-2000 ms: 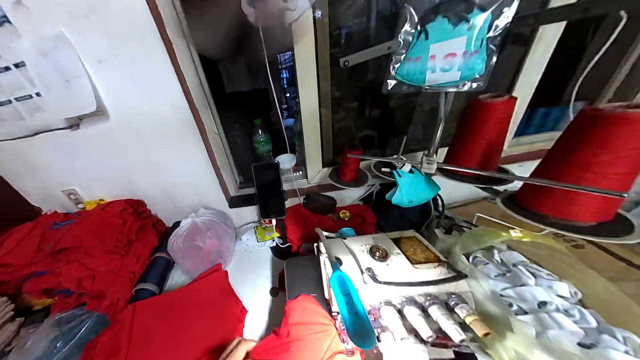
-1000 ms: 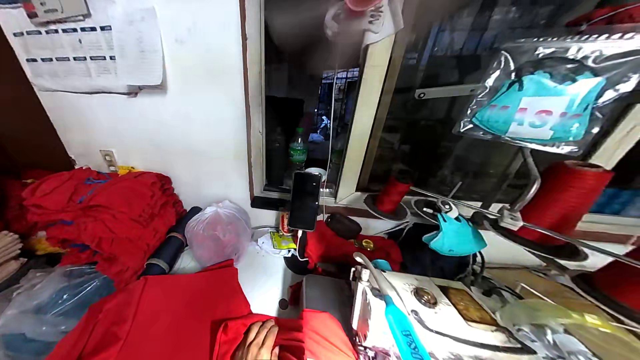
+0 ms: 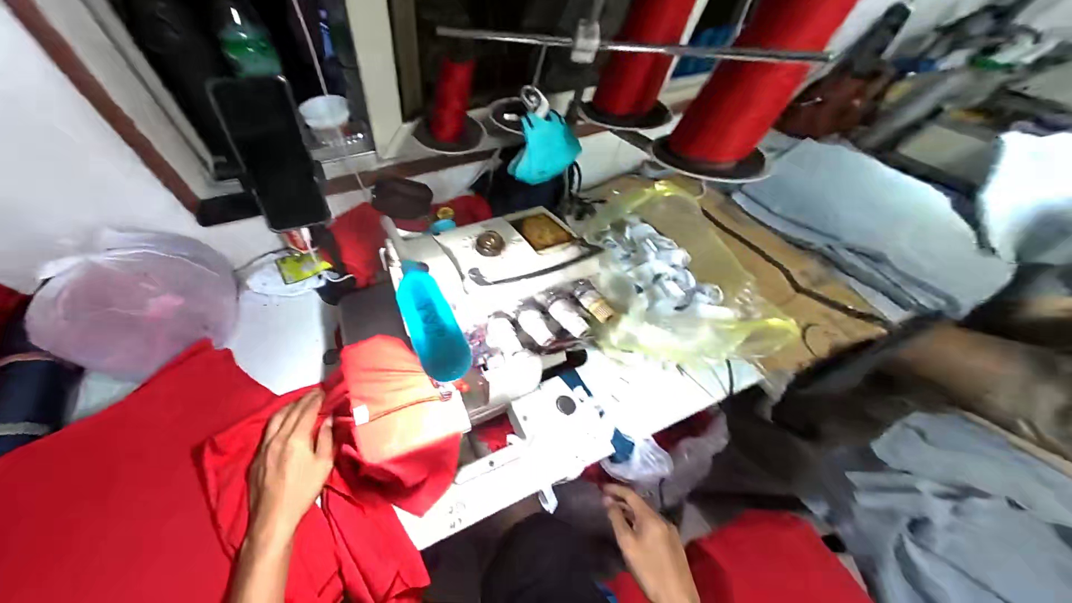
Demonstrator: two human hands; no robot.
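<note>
My left hand (image 3: 289, 465) lies spread on red fabric (image 3: 117, 494), at the left of a white sewing machine (image 3: 469, 260). Part of the cloth bunches up beside the machine head, brightly lit, with a small white tag on it. Below the table's front edge is my right hand (image 3: 649, 540), fingers bent, above my lap and beside another red cloth piece (image 3: 775, 561); whether it holds anything is unclear. A blue plastic scoop-like piece (image 3: 431, 322) stands at the machine's left end, and thread cones on the machine sit by a white attachment (image 3: 565, 419).
A phone (image 3: 272, 155) hangs on a holder by the window. Large red thread cones (image 3: 724, 92) stand behind the machine. A yellowish plastic bag (image 3: 695, 285) with white items lies right of it, a pinkish bag (image 3: 138, 301) at left. Another person's blurred arm (image 3: 963, 360) is at right.
The view has swung down and to the right. My right hand, unseen in the earlier frames, now shows below the table edge. My left hand remains on the red fabric.
</note>
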